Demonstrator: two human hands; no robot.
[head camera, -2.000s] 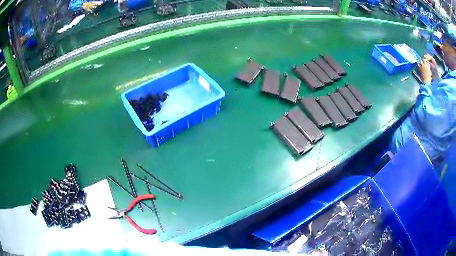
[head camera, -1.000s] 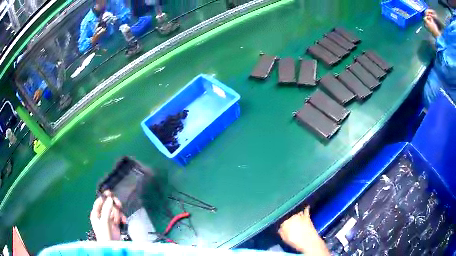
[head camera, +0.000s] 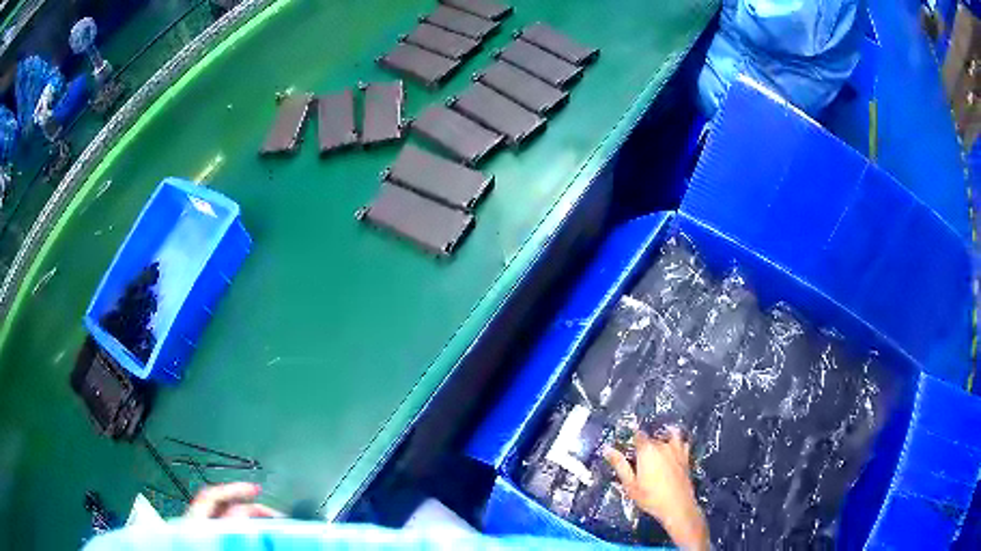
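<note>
My right hand (head camera: 658, 474) is inside the large blue corrugated box (head camera: 812, 231), fingers apart on top of the clear-bagged dark parts (head camera: 742, 377). No item shows lifted in it. A white piece (head camera: 570, 443) lies just left of its fingers. My left hand (head camera: 228, 500) is at the bottom edge over the green bench (head camera: 301, 355), mostly hidden by my sleeve; its grip is not visible. A black plastic housing (head camera: 110, 393) lies on the bench against the near end of the small blue bin (head camera: 221, 253).
Dark flat units (head camera: 420, 215) lie in rows on the bench. The bin holds small black parts (head camera: 134, 312). Thin dark rods (head camera: 210, 454) lie near my left hand. The bench edge runs beside the box. A person in blue clothing (head camera: 780, 48) is beyond it.
My view has turned right toward the box. The black housing has left my left hand and lies by the bin. My right hand has moved from the box's edge onto the bagged parts.
</note>
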